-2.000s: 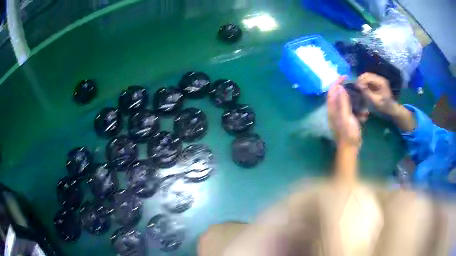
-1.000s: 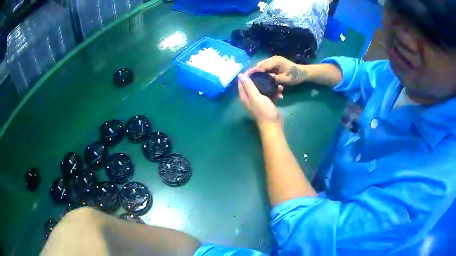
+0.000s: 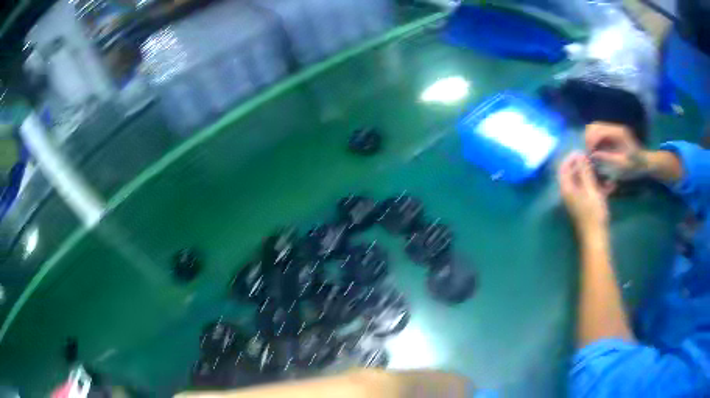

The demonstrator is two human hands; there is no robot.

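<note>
A blurred, skin-coloured shape crosses the bottom edge, with a little blue at its right end. It looks like my right hand or forearm (image 3: 335,386), very close and cut off, fingers not distinguishable. My left hand is not in view. Many round black housings (image 3: 451,278) lie in a cluster on the green surface (image 3: 514,249), just beyond that shape. The picture is motion-blurred, so their inner detail is unclear.
Single housings lie apart at the top (image 3: 364,141) and left (image 3: 186,265). A blue bin (image 3: 510,167) holds white pieces. At right, a blue-sleeved person's hands (image 3: 584,183) hold a dark part. Clear plastic trays (image 3: 226,85) stand behind the green rim.
The view has swung left, so the housings, bin and neighbour appear farther right and the neighbour's head is out of view. The skin-coloured shape shows less at the bottom edge.
</note>
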